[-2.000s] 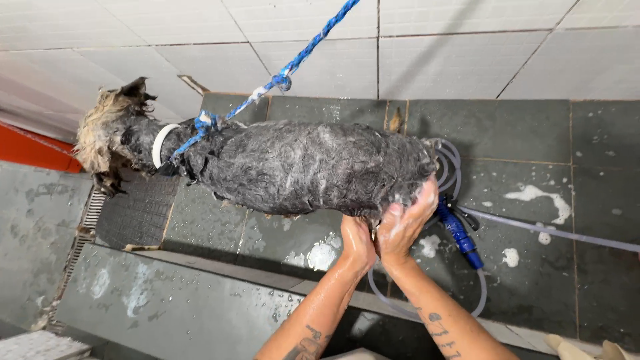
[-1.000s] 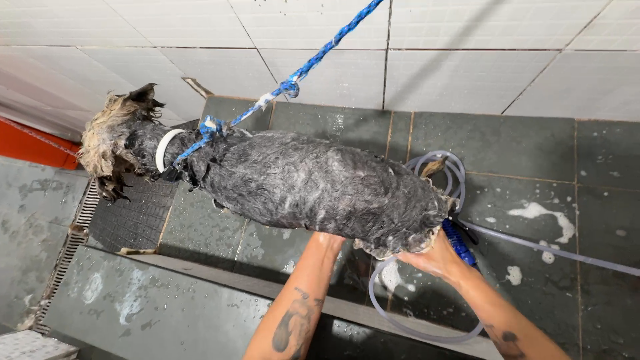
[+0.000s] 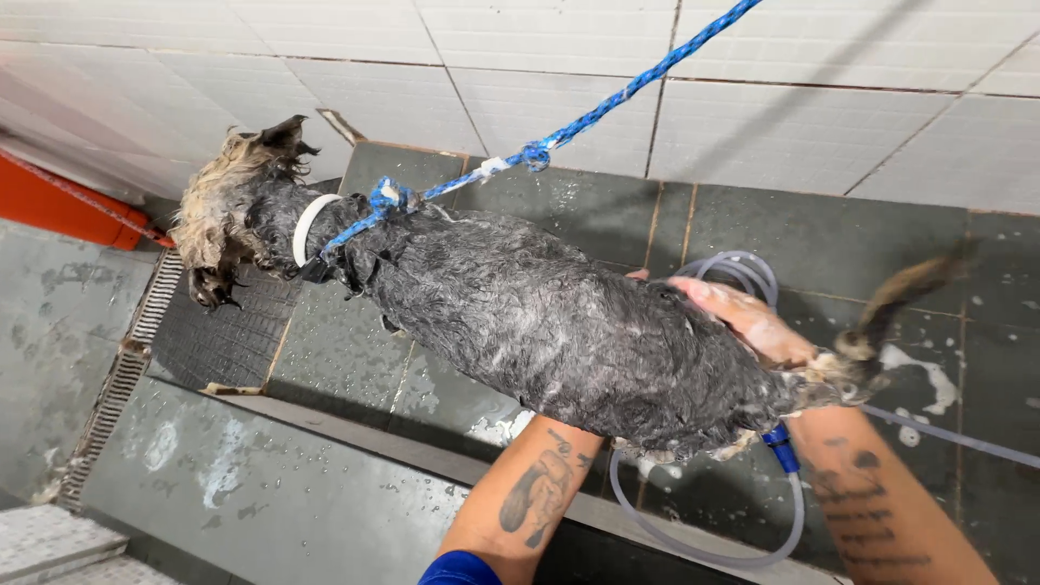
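A wet, soapy grey dog stands on dark tiles, its tan head at the left and its tail at the right, blurred. Round its neck are a white band and a blue rope that runs up to the top edge. My left arm reaches under the belly; apart from what may be a fingertip beyond the back, my left hand is hidden. My right hand lies against the far side of the rear, its forearm passing under the tail, fingers partly covered by the body.
A clear hose with a blue fitting lies coiled behind and below the dog. White wall tiles rise at the back. A drain grate, a black textured mat and an orange object are at the left. A ledge runs along the front.
My right hand has moved from the near side of the rear to its far side. My left hand has gone farther under the belly. The tail now sticks out to the right.
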